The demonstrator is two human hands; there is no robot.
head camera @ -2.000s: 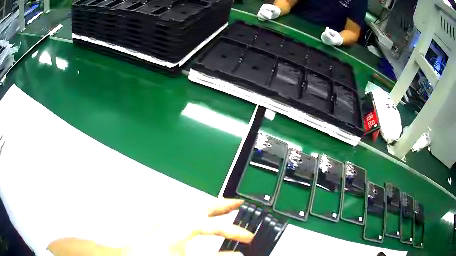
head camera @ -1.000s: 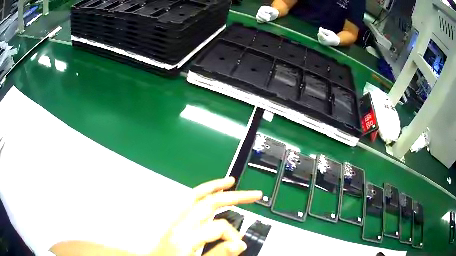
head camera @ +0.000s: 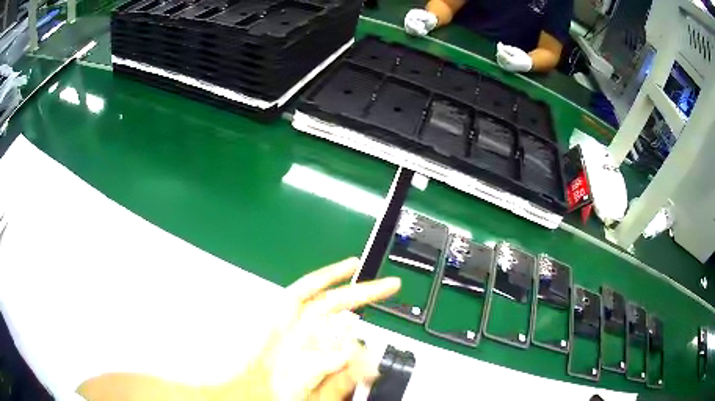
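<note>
My left hand (head camera: 321,337), bare and overexposed, reaches in from the lower left. Its thumb side and two fingers are extended, and the lower fingers curl at a small stack of black phone frames (head camera: 392,372) at the bottom edge. The grip is partly blurred and the stack is cut off below. Several phone middle frames lie flat, side by side, on the green surface to the right; the leftmost frame (head camera: 419,244) is just beyond my fingertips, beside a black divider strip (head camera: 384,227). My right hand is not in view.
A black blister tray (head camera: 376,98) with a white edge lies behind the row. A stack of black trays (head camera: 235,66) stands at the upper left. A white surface (head camera: 117,274) is nearest me. A person with white gloves (head camera: 513,57) is opposite. A red packet (head camera: 578,192) is right of the tray.
My left hand's fingers have shifted up and slightly left from the stack's top. Less of the held stack shows, and it is turned. A dark slab at the far right edge has come further into view.
</note>
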